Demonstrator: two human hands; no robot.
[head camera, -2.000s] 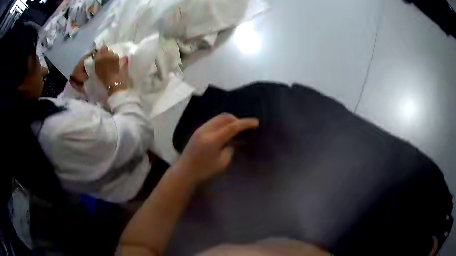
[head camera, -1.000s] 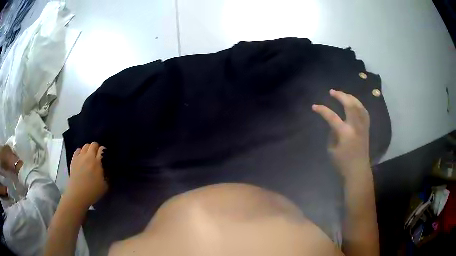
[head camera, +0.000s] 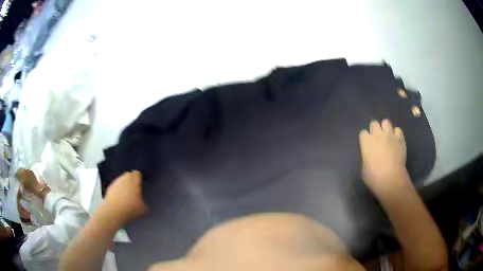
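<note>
A dark garment stack lies spread wide on the white worktable, with two gold-tan buttons near its right edge. My left hand is on the stack's left end, its fingers curled on the cloth. My right hand is on the right part of the stack, fingers bent down and closed on the cloth, left of the buttons. Both hands are somewhat blurred. Any fold of cloth inside the fingers is hidden.
White garments lie on the worktable at the left. Another person's hand and white sleeve are at the lower left, close to my left arm. Cluttered, blurred items show below the table edge at the lower right.
The view swung from the neighbouring person to the stack. Over the last second, my right hand's spread fingers have closed down on the cloth. My left hand stays at the left end.
</note>
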